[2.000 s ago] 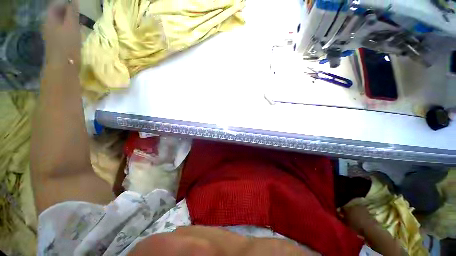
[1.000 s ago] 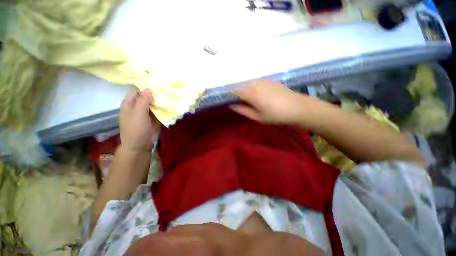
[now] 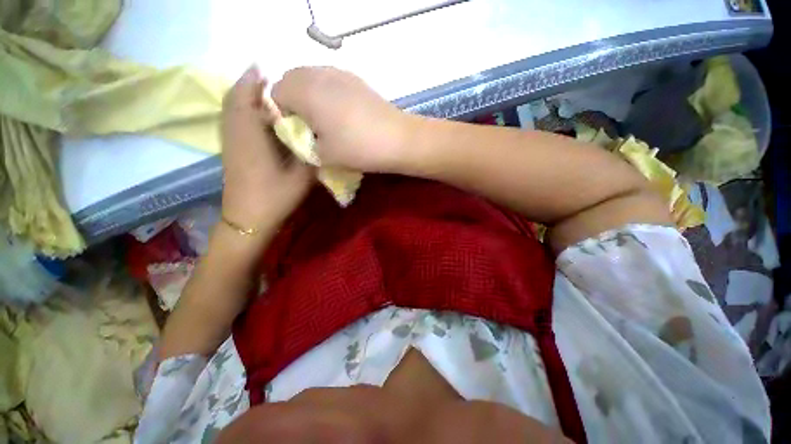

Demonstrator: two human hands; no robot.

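A pale yellow fabric strip (image 3: 178, 111) runs from the pile at the left across the white table to my hands. My left hand (image 3: 260, 147) is closed on the end of the strip. My right hand (image 3: 343, 117) is beside it, touching, with its fingers curled on the same fabric. A small bunched part of the fabric shows between the hands, and its jagged end hangs over the red apron at the table edge. The fingertips are partly hidden.
The grey table-edge ruler (image 3: 520, 82) crosses in front of me. More yellow fabric (image 3: 39, 165) hangs over the table's left side. A pale bin (image 3: 753, 130) with yellow pieces stands below right. Scraps lie on the floor. The red apron (image 3: 399, 260) covers my lap.
My right hand has moved left to meet my left hand on the fabric end. The fabric end is now bunched between the hands. The view has shifted, and the snips and phone are out of it.
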